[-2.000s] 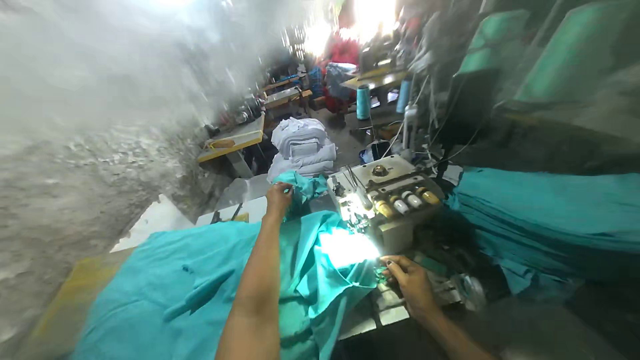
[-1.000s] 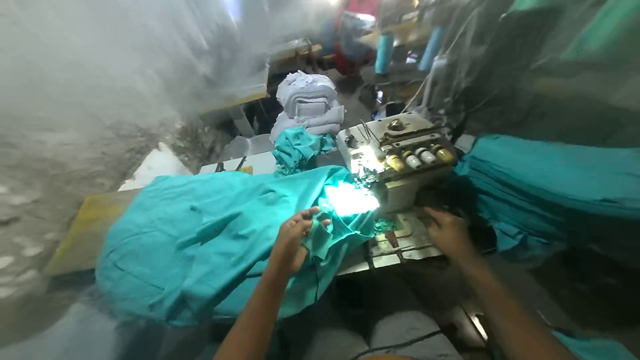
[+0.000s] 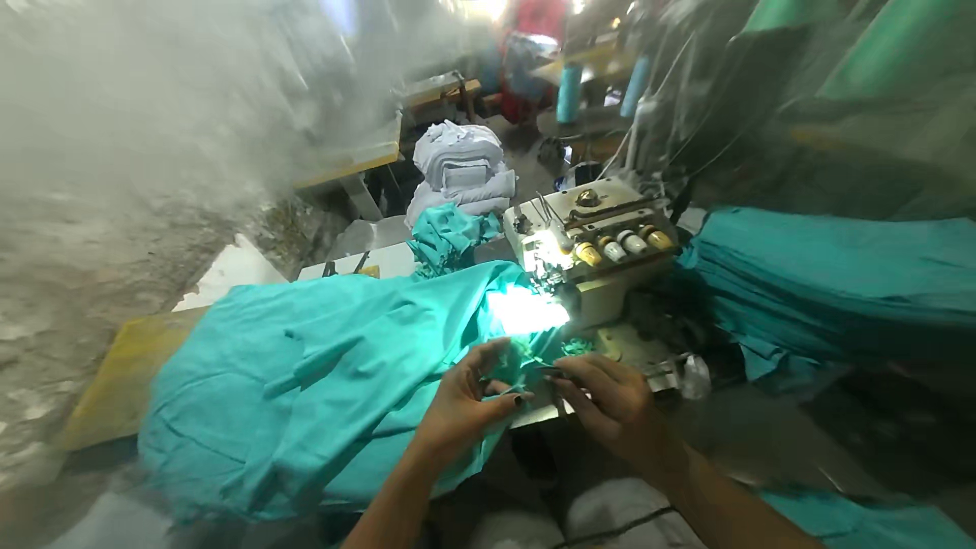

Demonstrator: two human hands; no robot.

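Teal fabric (image 3: 328, 366) spreads over the left of the sewing table and runs up to an overlock sewing machine (image 3: 602, 236), whose lamp glares on the cloth. My left hand (image 3: 469, 396) pinches the fabric's near edge between thumb and fingers, just in front of the lit patch. Close beside it on the right, my right hand (image 3: 610, 396) has its fingertips closed on a small, thin, dark item (image 3: 550, 371) at the cloth edge; its kind is unclear. A crumpled teal piece (image 3: 450, 232) lies behind the large one, left of the machine.
Folded teal fabric (image 3: 839, 267) is stacked to the machine's right. Behind the table stands a pile of pale grey cloth (image 3: 461, 168). Blue thread cones (image 3: 569, 94) rise farther back. A rough wall (image 3: 152, 191) borders the left side. More teal cloth (image 3: 862, 518) shows at lower right.
My left hand was on the crumpled piece behind, then came back to the near edge of the fabric. My right hand has moved left from the machine's front to meet it.
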